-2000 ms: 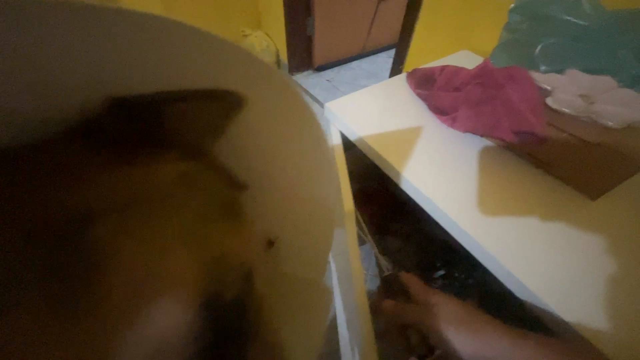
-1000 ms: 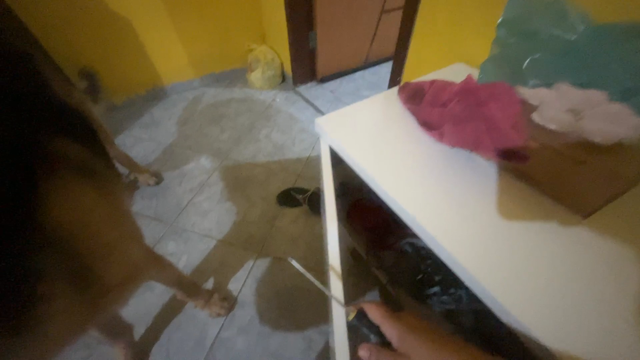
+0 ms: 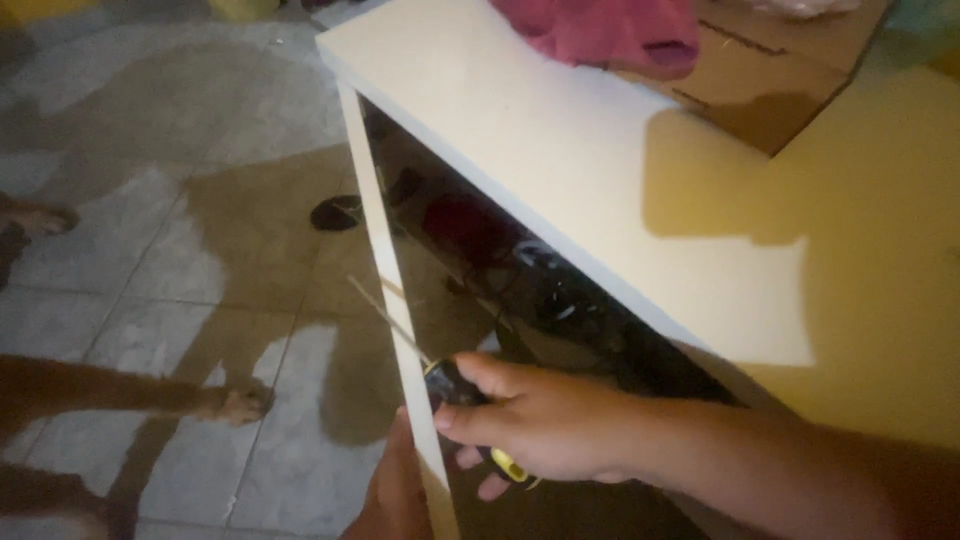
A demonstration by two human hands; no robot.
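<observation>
My right hand (image 3: 532, 420) grips a screwdriver (image 3: 454, 386) by its black and yellow handle. The thin metal shaft points up and left, across the narrow white edge (image 3: 386, 262) of a piece of furniture. Low in the view, what looks like my left hand (image 3: 394, 480) is beside that edge, partly hidden by it and blurred; whether it holds anything does not show. The white top (image 3: 525, 142) of the furniture slopes across the view, with a dark gap or dark glossy surface (image 3: 555, 289) beneath it.
A pink cloth (image 3: 600, 34) and a cardboard piece (image 3: 780, 67) lie on the white top. On the left, legs and paws (image 3: 244, 405) of a brown dog stand on grey floor tiles (image 3: 187, 330). A dark round thing (image 3: 336, 214) is on the floor near the white edge.
The view has tilted down toward the floor and furniture. The dog's body, which filled the left side two seconds ago, now shows only as legs. The screwdriver stays in my right hand.
</observation>
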